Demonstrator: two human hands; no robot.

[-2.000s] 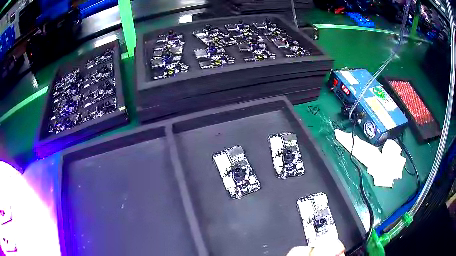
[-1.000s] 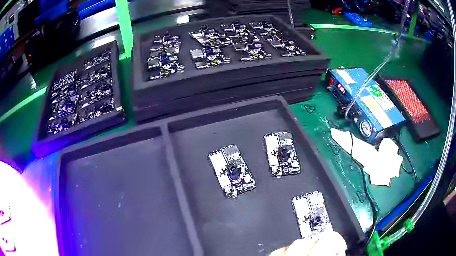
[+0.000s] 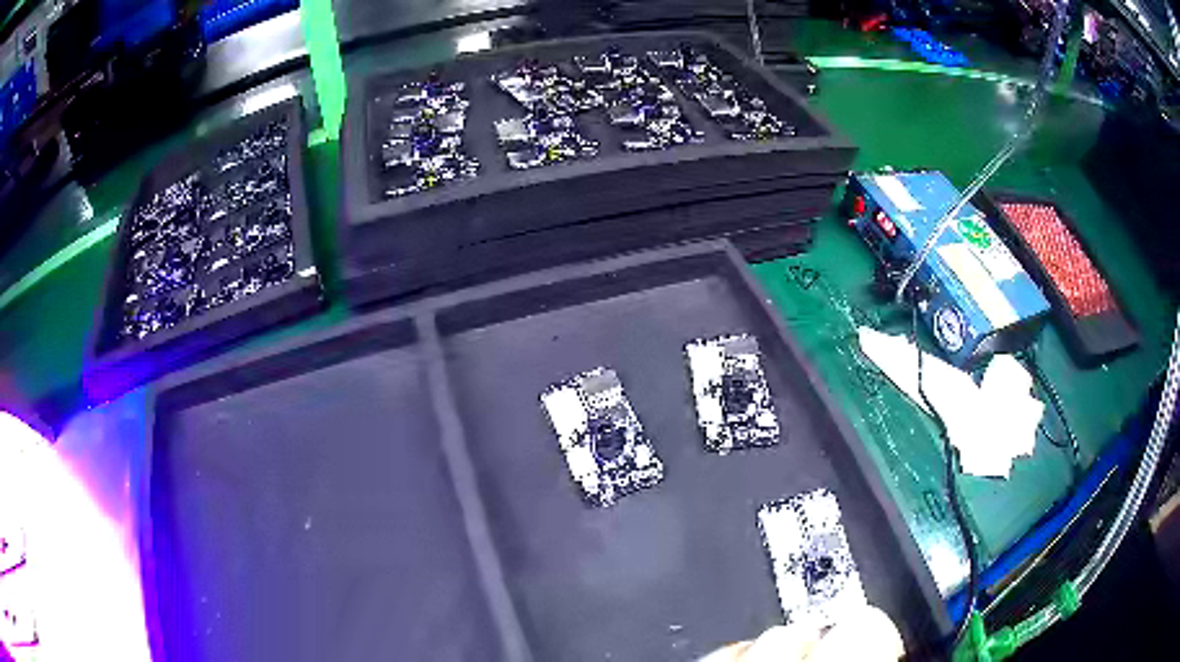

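Note:
A black two-bay foam tray lies nearest me. Its right bay holds three circuit boards, white-silver and black. One board lies left of centre, and another lies to its right. The third board is at the lower right, and its near end is covered by a hand. That hand, seemingly my right hand, shows only as blurred pale fingers cut off by the bottom edge. I cannot tell whether it grips the board or only touches it. My left hand is not in view.
Stacked foam trays with boards stand behind. A smaller board-filled tray is at left, beside a glaring white-violet light. At right are a blue box, a box with red contents, crumpled white wipes, cables and a clear hose.
The fingers at the bottom edge cover more width than two seconds ago, and stay at the third board's near end. The boards keep their places in the tray. The view has shifted slightly.

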